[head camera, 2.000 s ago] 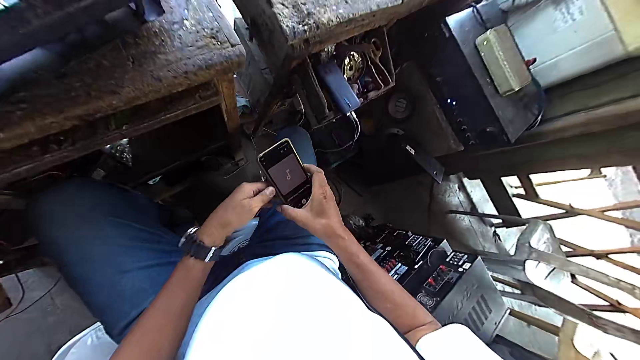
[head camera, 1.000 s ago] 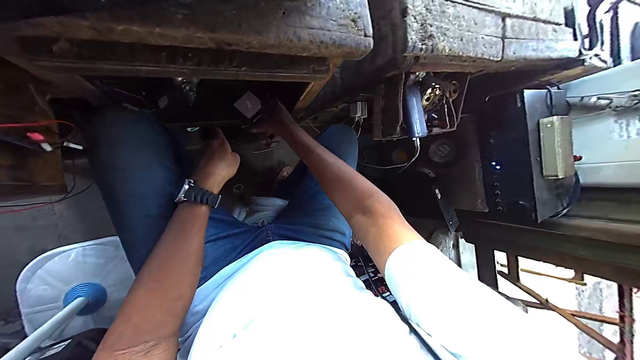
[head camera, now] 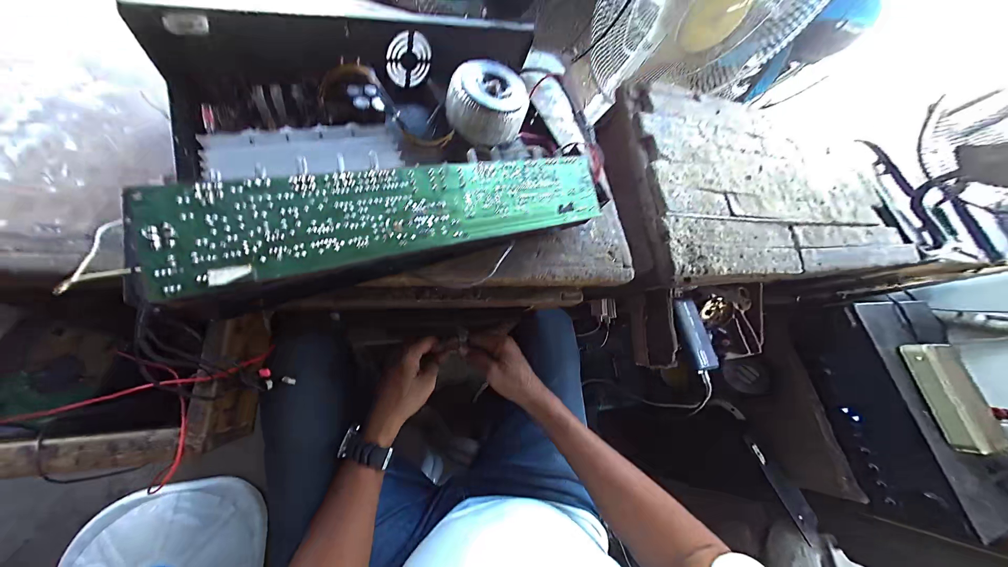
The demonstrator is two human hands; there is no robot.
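Observation:
Beneath the bench edge, my left hand (head camera: 409,382) and my right hand (head camera: 508,366) meet over my lap, fingertips pinching a small object (head camera: 455,343) between them; its kind is too blurred to tell. On the wooden bench above them, a long green circuit board (head camera: 362,220) lies tilted, its solder side showing. Behind it is an open black amplifier chassis (head camera: 299,63) with a toroidal transformer (head camera: 488,102) and a finned metal heat sink (head camera: 299,150). No phone shows in either hand.
A blue power bank-like device (head camera: 696,335) with a white cable hangs right of my knees. Red wires (head camera: 157,383) cross a wooden frame at left. A white plastic stool or tub (head camera: 169,528) stands lower left. A fan (head camera: 709,39) is at top right, a black electronic unit (head camera: 882,417) at far right.
Two seconds ago both hands held a smartphone; now they pinch a small thing under the bench. The right arm has drawn back from its reach under the bench. The view has swung up to the bench top.

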